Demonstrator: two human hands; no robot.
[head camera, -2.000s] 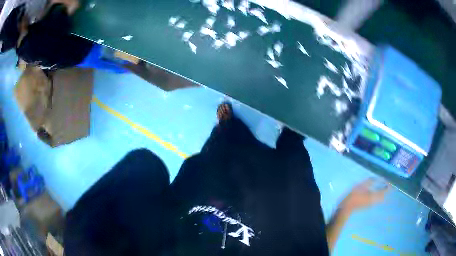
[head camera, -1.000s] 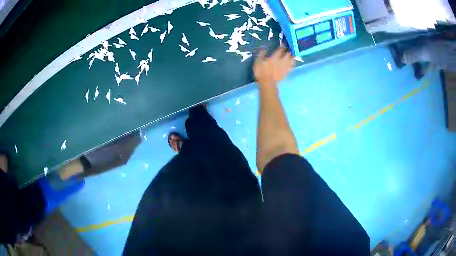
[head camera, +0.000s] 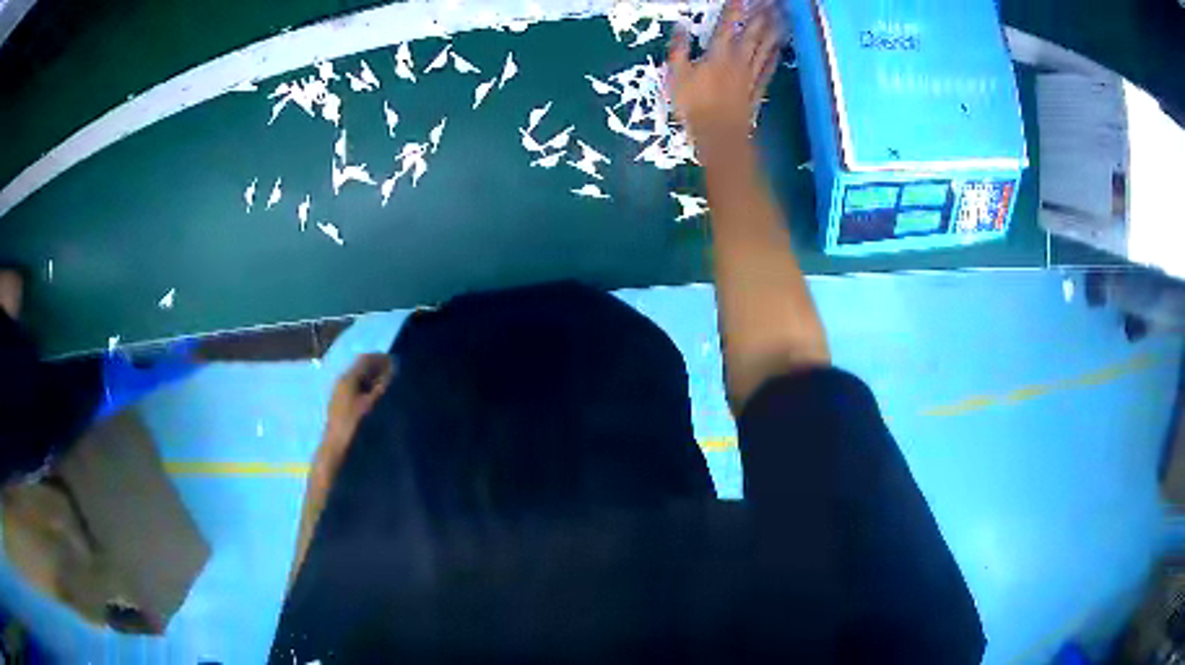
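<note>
My right hand (head camera: 730, 75) lies palm down over the heap of white scraps (head camera: 637, 104) on the green bench top (head camera: 455, 247), just left of the blue weighing scale (head camera: 925, 104). Its fingers are apart and point to the white rail. I see nothing gripped in it, but the palm is hidden. More white scraps lie scattered to the left. My left hand (head camera: 368, 377) hangs low beside my body, in front of the bench edge. Its fingers look curled, and whether it holds something cannot be told.
White boxes (head camera: 1081, 156) with fine print stand right of the scale. A white rail (head camera: 260, 59) curves along the bench's far side. A brown carton (head camera: 130, 513) is on the floor at the lower left, near a blue plastic item (head camera: 146, 373) and another person's dark sleeve.
My right hand has moved from the bench's near edge, beside the scale's front, up to the far side over the scraps. My left hand has come into view. The camera view has shifted.
</note>
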